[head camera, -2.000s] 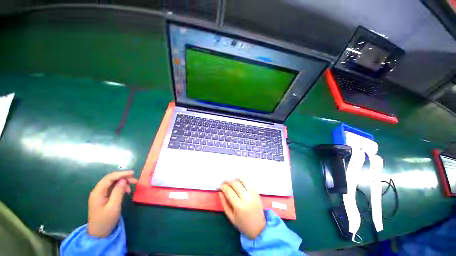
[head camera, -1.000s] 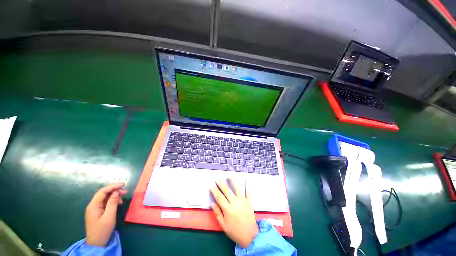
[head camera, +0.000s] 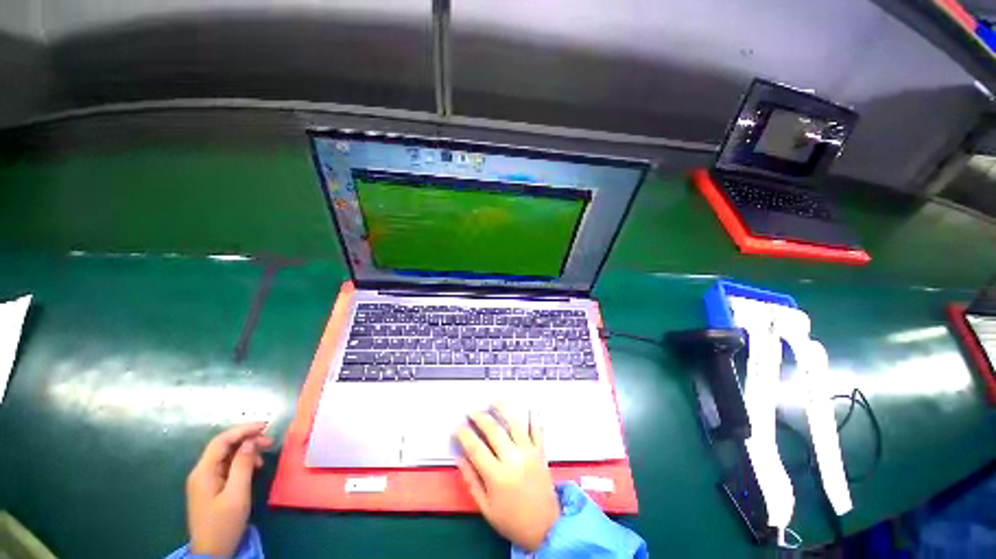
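An open silver-grey laptop (head camera: 360, 423) lies on a red carrier tray (head camera: 421, 494). Its screen (head camera: 470, 229) shows a solid green window over a desktop. My right hand (head camera: 509, 476) rests with its fingers on the touchpad (head camera: 431, 437), palm over the tray's front edge; it holds nothing. My left hand (head camera: 222, 488) is over the bench just left of the tray, fingers curled and thumb near the fingertips. Whether a tiny thing is between those fingertips cannot be told. A thin black cable (head camera: 633, 337) enters the laptop's right side.
A black handheld scanner (head camera: 721, 382) lies right of the laptop, beside long white label strips (head camera: 768, 426) hanging from a blue parts box (head camera: 718, 306). A darker laptop (head camera: 786, 210) on a red tray (head camera: 734, 224) stands behind at right. Another tray (head camera: 972, 347) is cut off at the right edge; paper (head camera: 11, 333) at left.
The view has tilted and shifted, so the laptop sits lower and further left in the picture. My right hand has moved further onto the touchpad since two seconds ago. My left hand stays beside the tray.
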